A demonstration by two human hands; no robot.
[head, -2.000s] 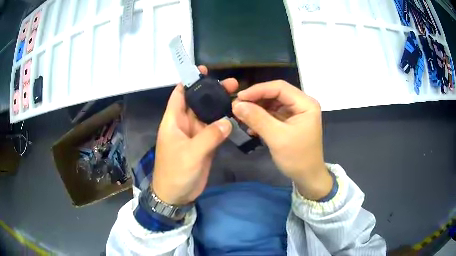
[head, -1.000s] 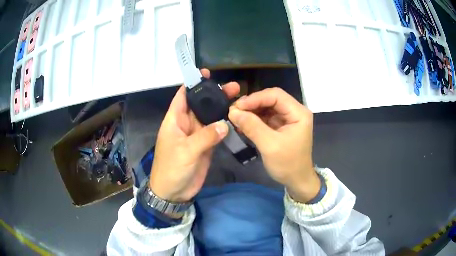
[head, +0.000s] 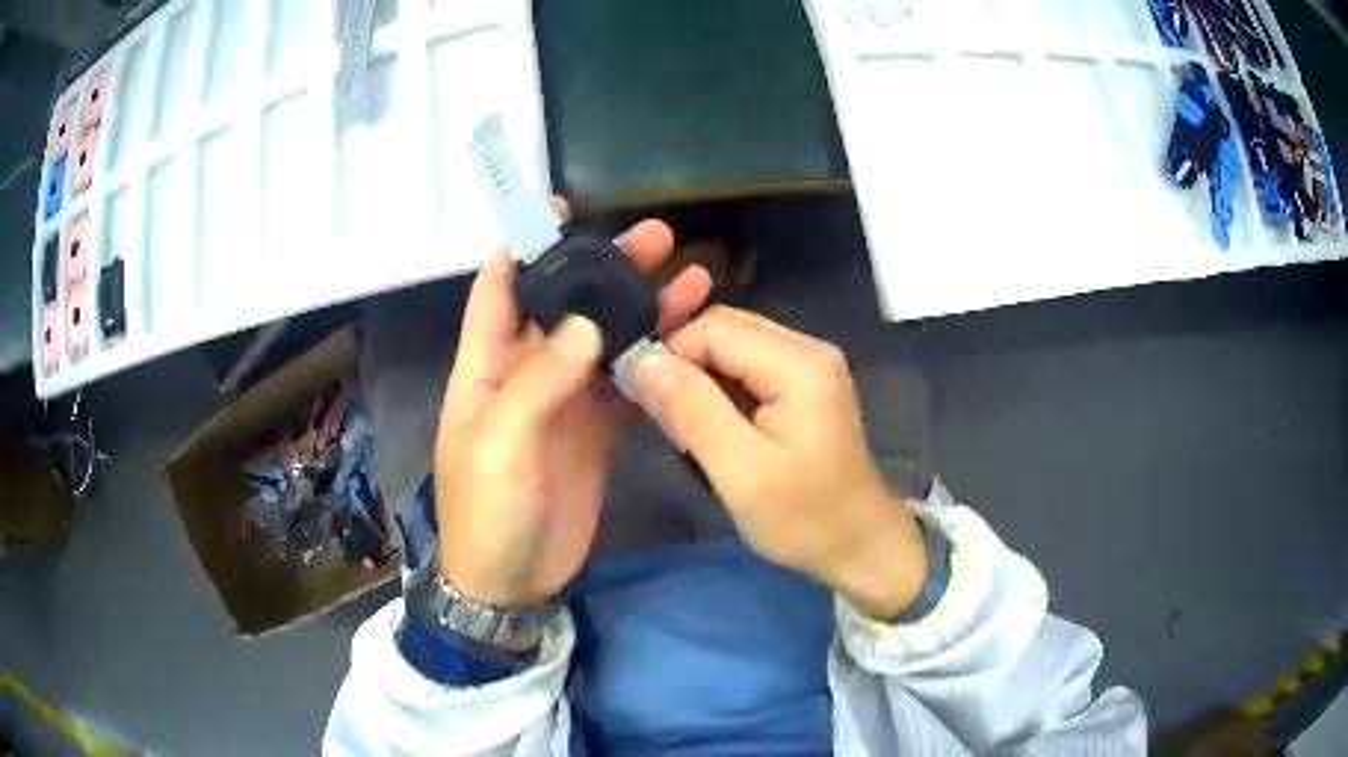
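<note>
The black watch body (head: pixel 589 289) lies back side up in my left hand (head: pixel 518 429), with the thumb pressed on its back. A pale grey strap (head: pixel 513 192) with holes extends from its upper left edge. My right hand (head: pixel 769 444) pinches the end of a second grey strap piece (head: pixel 637 364) at the lower right edge of the body. The rest of that piece is mostly hidden behind my right fingers. I cannot tell if its end is joined to the body.
The left white tray (head: pixel 281 148) holds a grey strap (head: pixel 356 59), pink, blue and black pieces. The right white tray (head: pixel 961 178) holds blue and dark straps (head: pixel 1200 133) at its far side. An open carton (head: pixel 222 510) with wrap and coloured bits stands at lower left.
My left thumb has moved from the lower strap joint onto the watch back. My right fingers have moved onto the lower strap's end. The watch sits slightly further left, and the view has shifted a little.
</note>
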